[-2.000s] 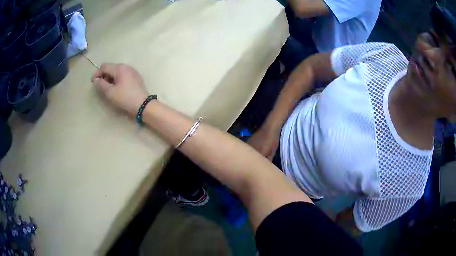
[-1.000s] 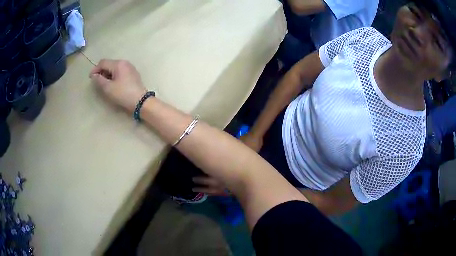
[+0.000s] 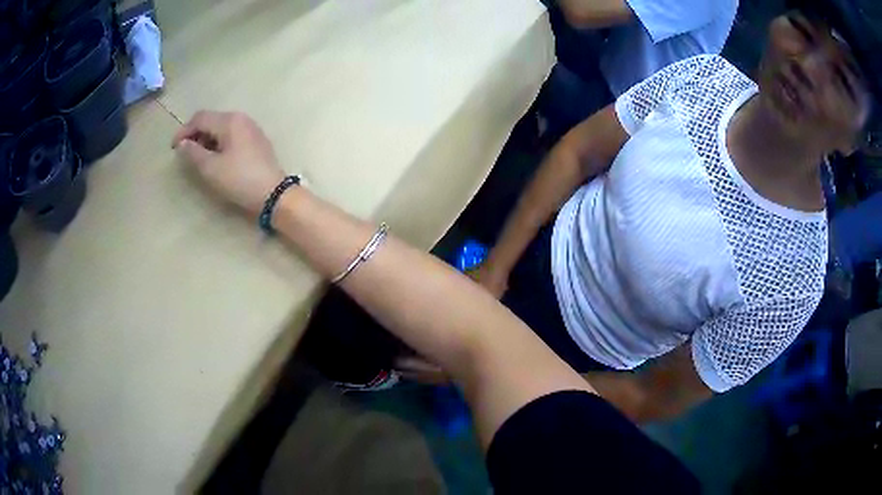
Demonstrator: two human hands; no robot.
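Observation:
My right hand [image 3: 227,155] rests on the tan paper-covered table [image 3: 184,329], its fingers curled inward. A thin dark line, perhaps a cord or stick [image 3: 169,108], runs from near its knuckles towards a crumpled white pouch-like thing [image 3: 145,56] at the upper left. I cannot tell whether the fingers grip it. Black moulded cups [image 3: 44,164] stand stacked left of the hand. My left hand is not in view.
Small dark parts with pale dots [image 3: 29,425] lie spread at the lower left. A person in a white mesh-sleeved top [image 3: 648,242] is beyond the table's right edge. Another person in a light top [image 3: 667,43] is at the top. Blue plastic [image 3: 471,254] shows below the table.
The person in the white top has leaned and shifted a little, and a hand of theirs now shows below my forearm. My right hand has barely moved.

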